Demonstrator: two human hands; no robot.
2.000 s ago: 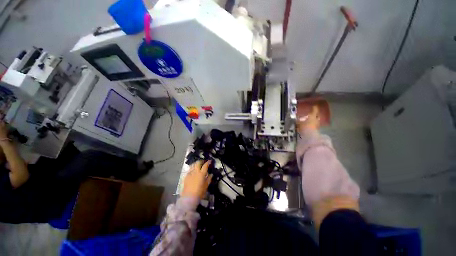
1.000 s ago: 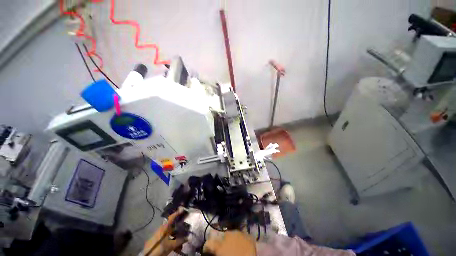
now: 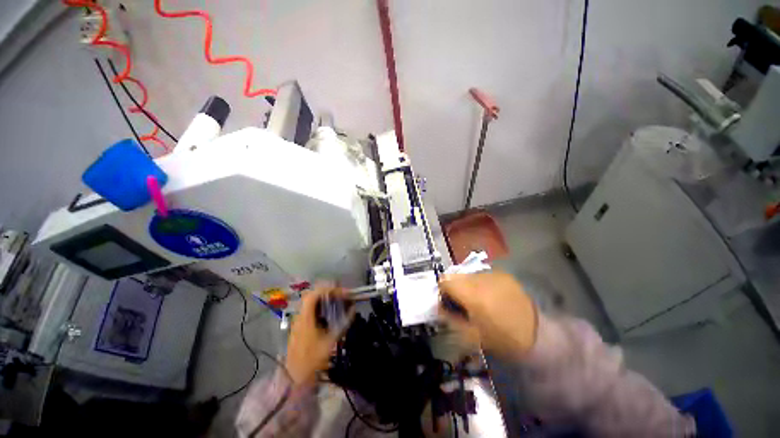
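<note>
The work slide [image 3: 417, 287] stands at the right side of the white machine, with a pale rectangular plate at its outer end. My right hand [image 3: 500, 315] is at the right of this end, fingers around a small black part [image 3: 452, 301]; its contact with the slide is unclear. My left hand [image 3: 310, 340] is left of the slide, raised, holding a blurred black part [image 3: 328, 311] with a thin cable hanging down. A heap of black corded parts [image 3: 385, 364] lies between my hands on the shiny metal table [image 3: 489, 411].
The white machine housing [image 3: 274, 192] carries a touchscreen [image 3: 109, 251] and a blue cup [image 3: 127, 174]. A crumpled white tuft [image 3: 472, 263] is beside my right hand. An orange-red dustpan [image 3: 477, 236] stands by the wall. A grey-white cabinet [image 3: 658, 231] and blue crate [image 3: 706, 412] are at right.
Both hands have risen from the lower heap, my left toward the machine front and my right to the slide's end. The slide's pale block now shows further out. The camera view has shifted.
</note>
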